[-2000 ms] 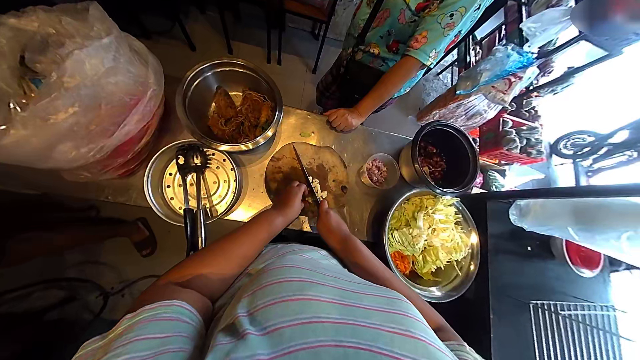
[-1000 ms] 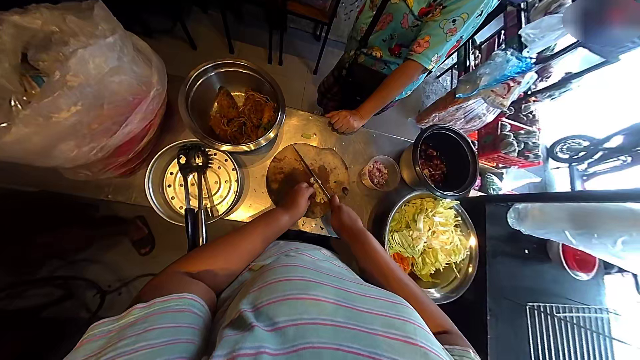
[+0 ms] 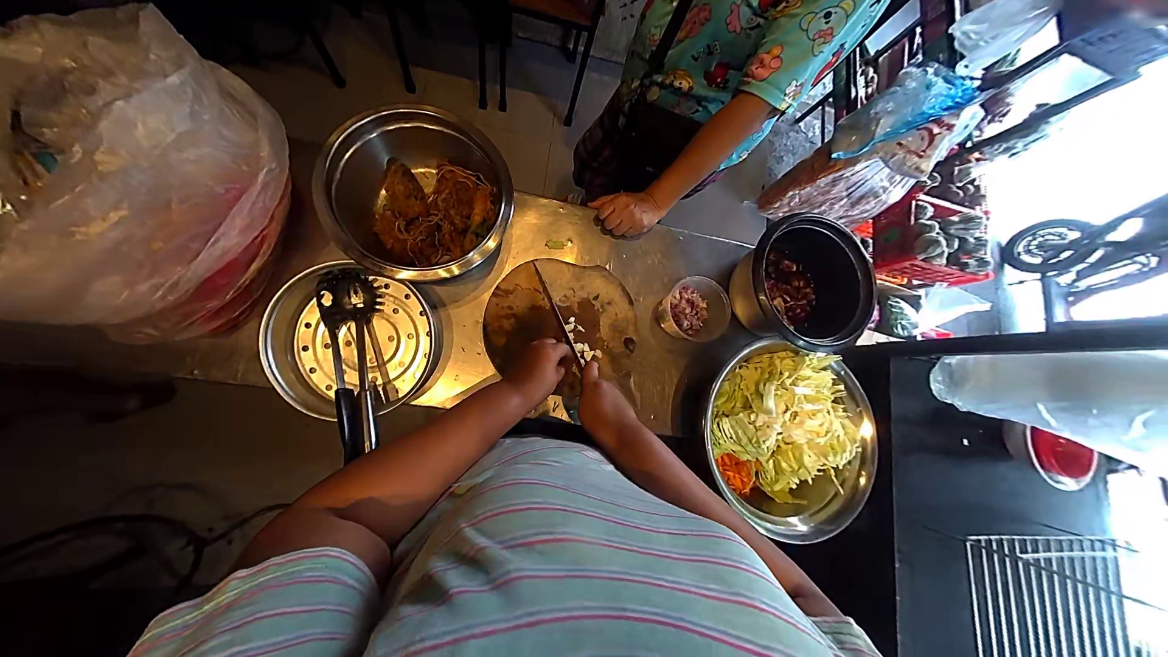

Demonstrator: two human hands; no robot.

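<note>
A knife (image 3: 555, 306) lies across a round wooden chopping board (image 3: 616, 297), its tip pointing away from me. My right hand (image 3: 604, 398) is closed at the near end of the knife, its handle hidden by the fingers. Close by on the blade's left side, my left hand (image 3: 540, 367) rests low over the board with fingers curled; what lies beneath them is hidden. Small chopped white pieces, like garlic (image 3: 587, 352), lie along the blade's right side. Right of the board stands a small clear cup of chopped reddish-purple pieces, like shallots (image 3: 688, 310).
A steel bowl of noodles (image 3: 330, 196) and a perforated steel tray with utensils (image 3: 274, 365) stand left. At right are a dark-rimmed pot (image 3: 748, 290) and a bowl of shredded cabbage (image 3: 794, 526). Another person's hand (image 3: 630, 213) rests on the metal table's far edge (image 3: 712, 239).
The knife and my right hand have shifted slightly over the board between frames. More of the white pieces show beside the blade than one second ago. The other person's hand stays at the table edge.
</note>
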